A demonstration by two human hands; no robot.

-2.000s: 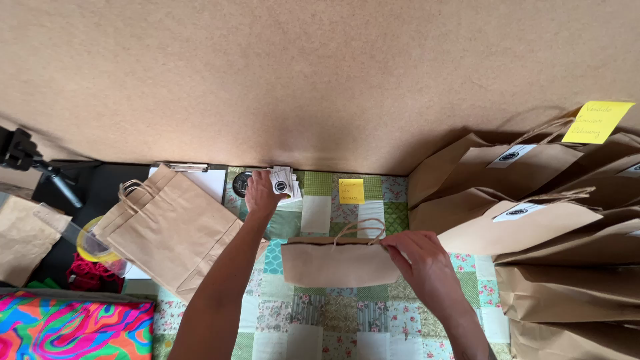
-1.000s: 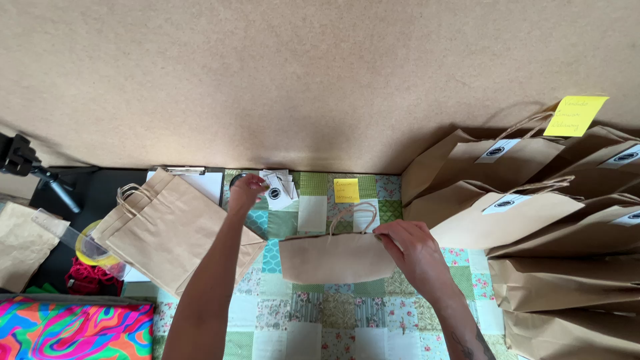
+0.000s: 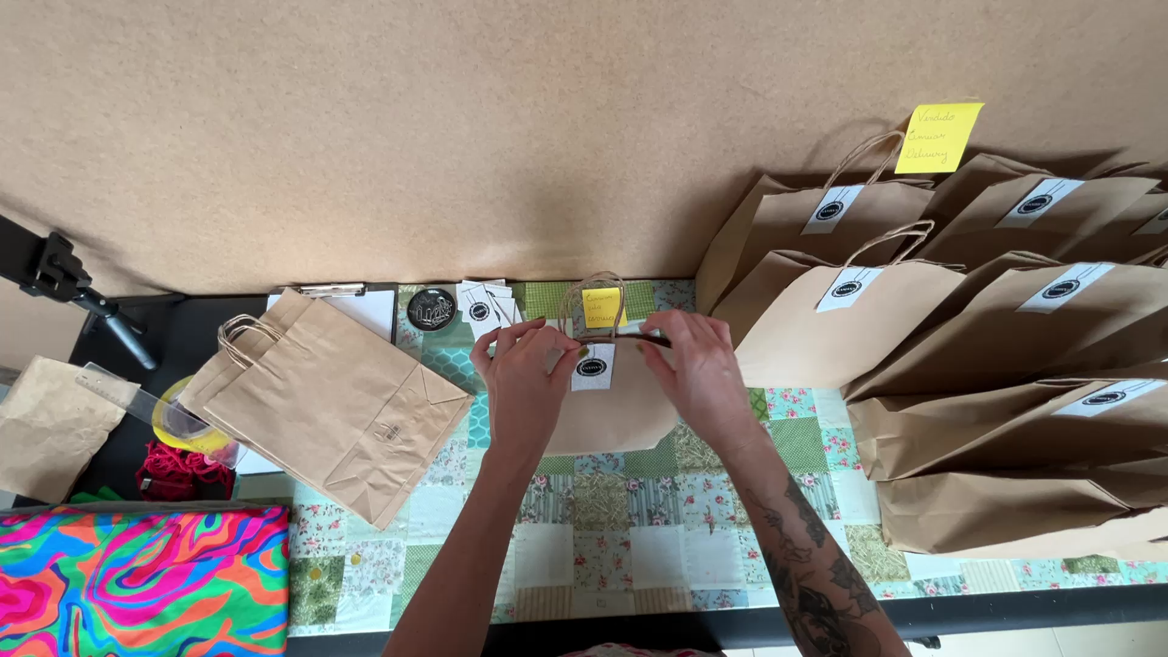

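Note:
A brown kraft paper bag (image 3: 611, 424) with twisted handles stands in the middle of the patchwork tablecloth. A white tag with a round black emblem (image 3: 593, 367) lies against its front, just below the top edge. My left hand (image 3: 529, 374) pinches the tag's upper left corner between thumb and finger. At the right part of the bag's top edge is my right hand (image 3: 698, 365), its thumb in front and fingers behind, gripping the rim. More such tags (image 3: 486, 303) lie in a loose pile behind my left hand, beside a round dark tin (image 3: 432, 309) of small metal pieces.
Several tagged kraft bags (image 3: 849, 338) stand at the right, one with a yellow note (image 3: 940, 137). Flat bags (image 3: 338, 411) lie over a clipboard (image 3: 374, 312) at the left. Nearby are red cord (image 3: 182, 470), a clear ruler (image 3: 137, 401), bright patterned fabric (image 3: 146, 584) and a phone mount (image 3: 73, 283).
My left hand has moved right from the tag pile to the middle bag, where a tag now shows on its front. My right hand remains at the bag's top edge.

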